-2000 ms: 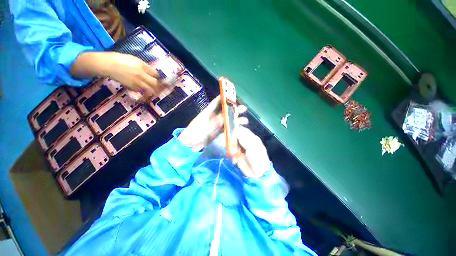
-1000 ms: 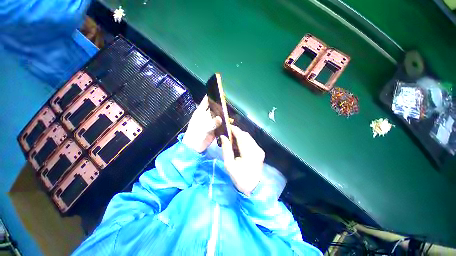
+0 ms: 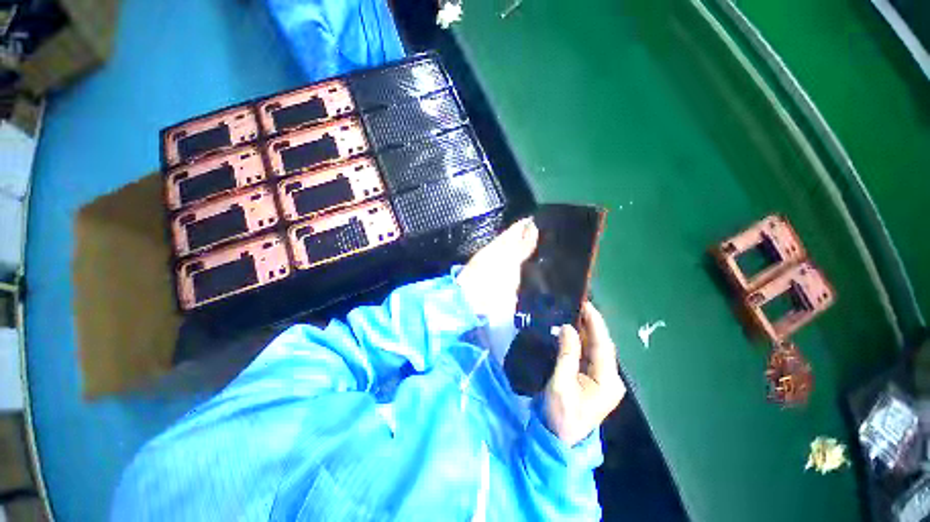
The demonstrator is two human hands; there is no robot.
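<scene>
A partly assembled phone (image 3: 559, 267) shows its glossy black face and a thin copper-orange edge, tilted in front of my chest at the bench's front edge. My left hand (image 3: 500, 267) holds its left side, with the thumb near the upper left edge. My right hand (image 3: 583, 381) holds its lower right end, fingers on the black face near a small white mark. The phone's back and the fingers behind it are hidden.
A housing tray (image 3: 428, 153) at left holds pink-copper housings (image 3: 326, 190) in two columns, above a cardboard box (image 3: 122, 296). On the green bench (image 3: 612, 122) lie paired housings (image 3: 780, 275), a copper parts pile (image 3: 787, 377), white parts (image 3: 826, 455) and clear bags (image 3: 889, 428). A blue sleeve shows behind.
The view has swung left. The phone, edge-on before, now shows its black face. The other person's hand has left the tray, and the third column of housings is gone from it.
</scene>
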